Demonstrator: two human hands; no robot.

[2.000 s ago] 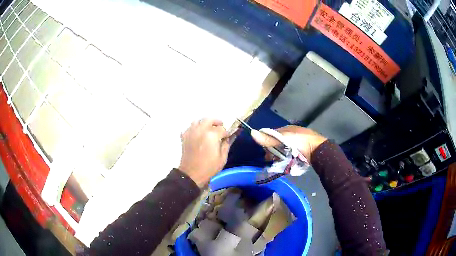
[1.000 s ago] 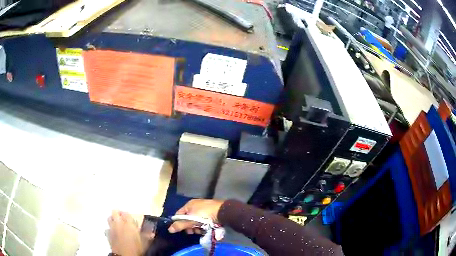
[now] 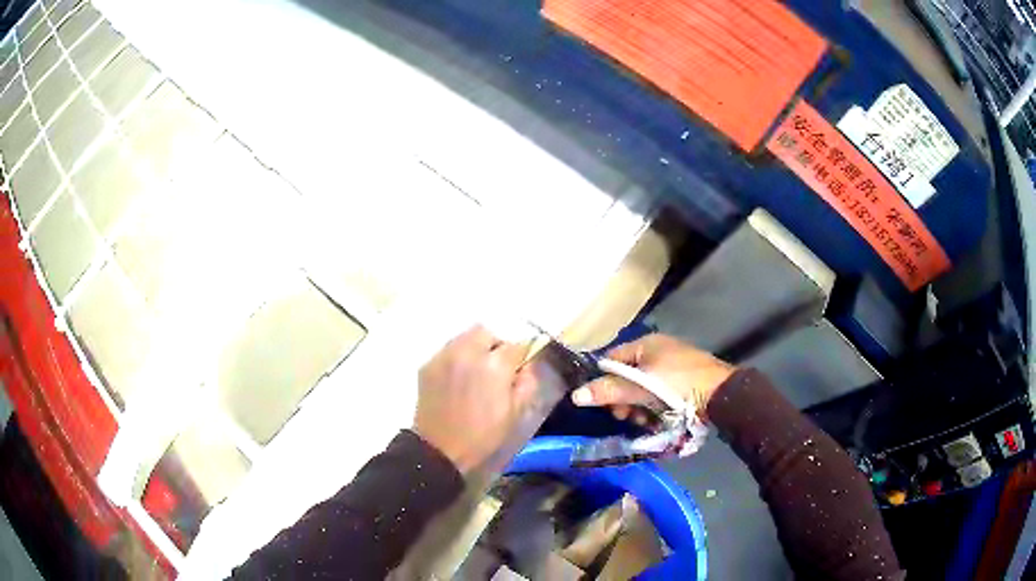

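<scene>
A wide white sheet (image 3: 375, 148) lies on the press bed, with a thin white grid (image 3: 85, 148) over tan-grey rectangles at its left. My left hand (image 3: 466, 392) grips the sheet's near right edge, its fingertips bent over it. My right hand (image 3: 648, 380) holds scissors (image 3: 675, 409) with pale wrapped handles. The dark blades point left at the sheet edge, close to my left fingers. How far the blades are open is blurred. A tan strip (image 3: 631, 284) shows along the sheet's right end.
A blue round bin (image 3: 686, 516) with tan scraps (image 3: 557, 528) stands below my hands. The dark blue press (image 3: 500, 57) with orange notices (image 3: 693, 62) is beyond the sheet. Grey boxes (image 3: 744, 284) and a button panel (image 3: 954, 460) are at right. The bed's red edge (image 3: 51, 397) is at left.
The view swung up to the press and back down. Against the oldest frame, both hands are slightly lower in view, still at the sheet edge, with the scissors still in my right hand.
</scene>
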